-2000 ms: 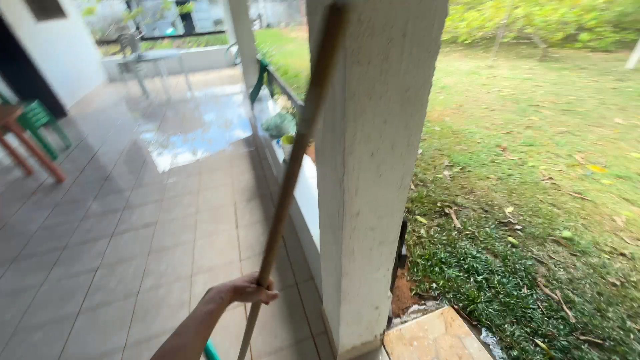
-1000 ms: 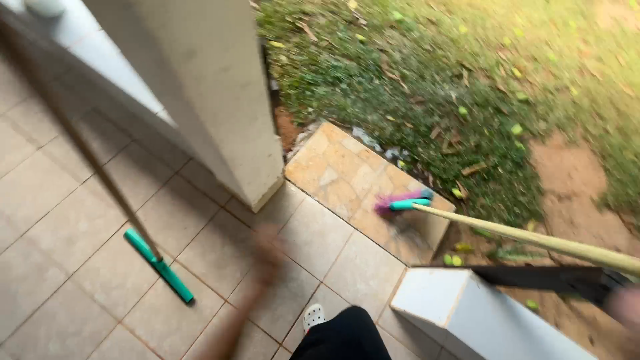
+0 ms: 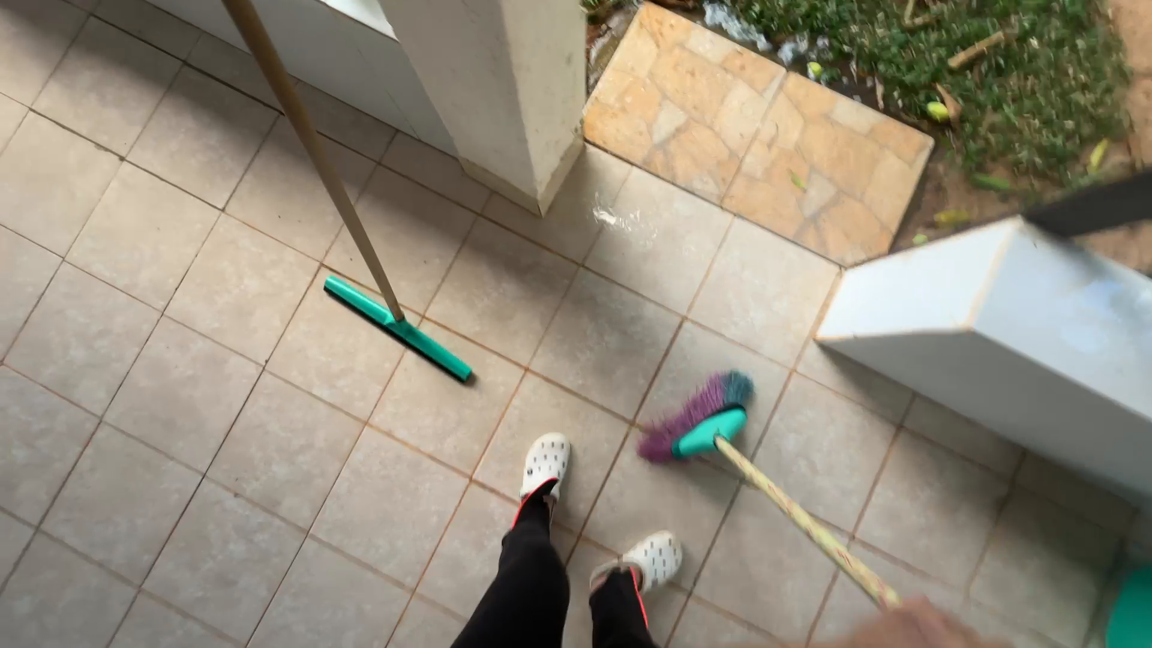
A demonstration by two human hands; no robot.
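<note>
A blurred hand, which looks like my right hand, is closed around the yellowish handle of a push broom at the lower right. The broom head, turquoise with purple and teal bristles, rests on the tiles ahead of my feet. A green floor squeegee stands to the left, its blade on the floor and its brown wooden stick rising to the top edge, where it leans cannot be told. My left hand is outside the frame.
A white pillar rises beside a stone-paved step that borders grass. To the right is a low white wall. Part of a green container shows at the right edge. My white clogs stand on the tiled floor.
The broom head has moved from the stone step onto the floor tiles near my feet. The hand seen on the squeegee stick two seconds ago is no longer on its visible part.
</note>
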